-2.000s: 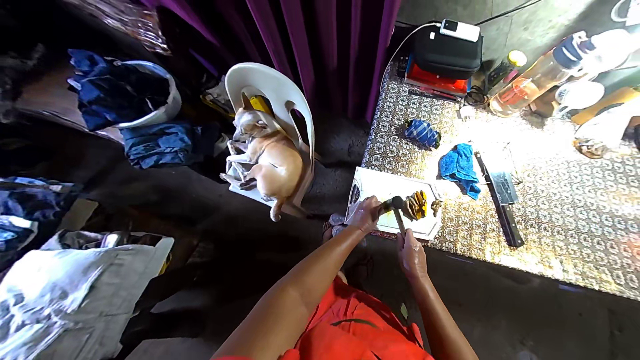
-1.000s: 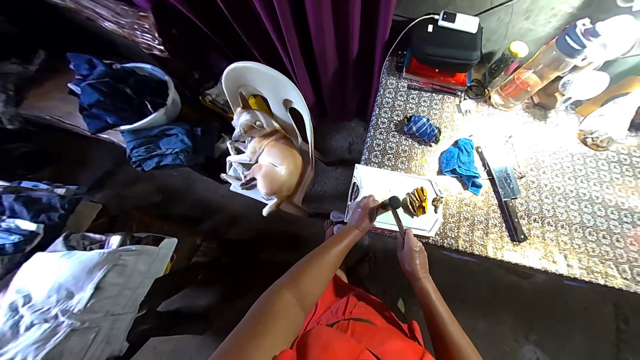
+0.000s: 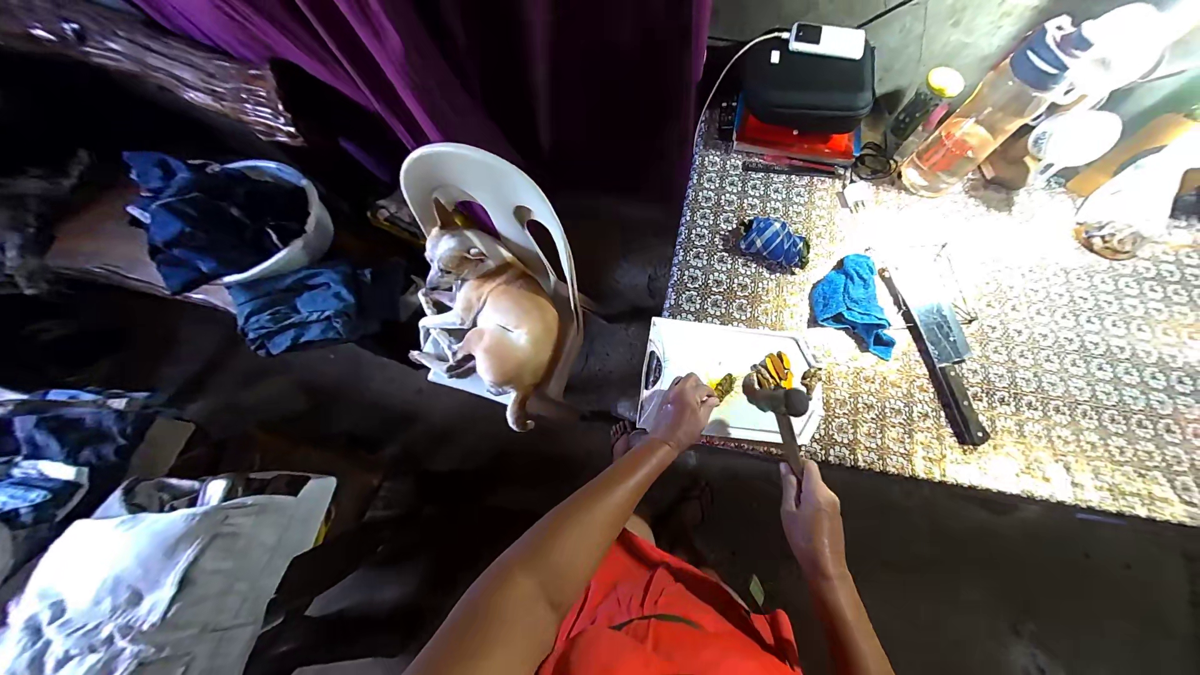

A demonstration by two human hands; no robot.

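Observation:
A white cutting board [image 3: 741, 427] lies at the near left corner of the table. On its left part, my left hand [image 3: 687, 410] has its fingers bent at a small yellow-green piece [image 3: 723, 385]; whether it grips the piece is unclear. My right hand [image 3: 812, 516] holds the handle of a small mallet [image 3: 795, 403] with a dark round head, raised over the board's right part. Just beyond that head is a pile of yellow and brown pieces [image 3: 774, 370], with a small brown piece [image 3: 811, 378] to its right.
Right of the board lie a blue cloth [image 3: 850, 300], a black-handled knife [image 3: 954, 398] and a cleaver-like blade [image 3: 939, 330]. A blue checked bundle [image 3: 774, 242], a bottle [image 3: 975, 122] and a black case [image 3: 808, 89] are farther back. A dog [image 3: 506, 323] lies on a white plastic chair [image 3: 478, 169].
The mallet's head was close by my left hand before; now it is farther right, near the yellow and brown pile. My left hand remains at the board's left part.

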